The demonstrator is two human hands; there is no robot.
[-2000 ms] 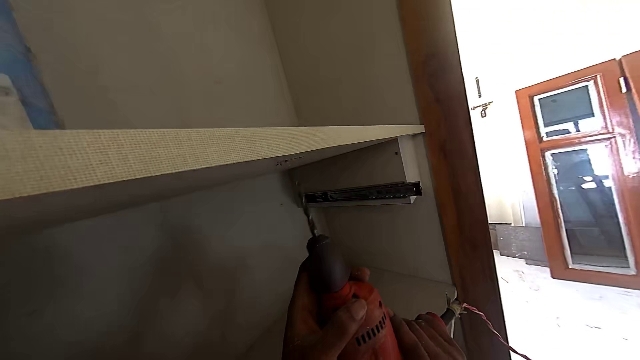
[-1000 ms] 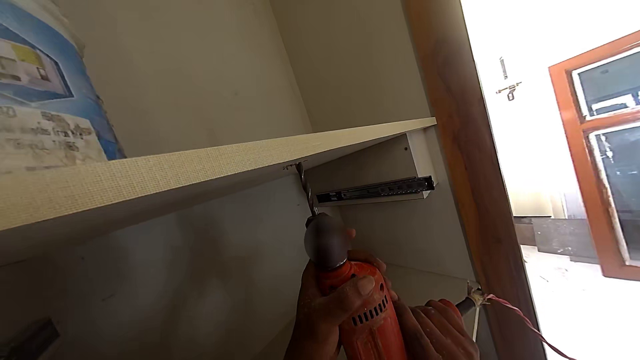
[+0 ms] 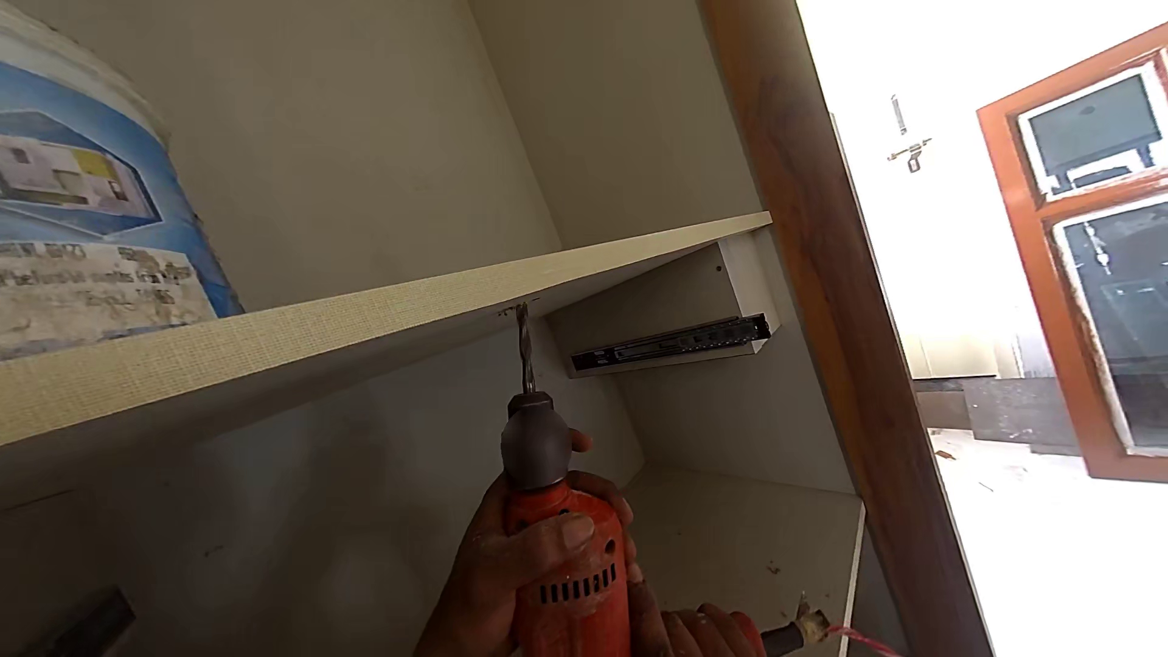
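A red electric drill [image 3: 575, 584] points upward, its twist bit [image 3: 525, 351] meeting the underside of the shelf board [image 3: 365, 319] near dark marks. My left hand [image 3: 511, 566] wraps around the drill body just below the dark chuck collar, thumb across the front. Lower right, my right hand [image 3: 703, 634] is closed around the drill's handle, partly cut off by the frame's bottom edge. A cord with twisted pink wire [image 3: 862, 639] leaves the handle end. Whether the bit has entered the board cannot be told.
Beyond the bit, a black metal drawer slide [image 3: 675, 345] is fixed to a panel under the shelf. A blue and white bucket [image 3: 91, 210] rests on the shelf at left. A brown wooden post [image 3: 821, 274] borders the cabinet at right. Farther off stands a framed window unit [image 3: 1049, 319].
Two seconds ago the bit was below the shelf near the drawer slide; it is now up at the board's underside by the marks. The view has shifted, showing more of the bucket.
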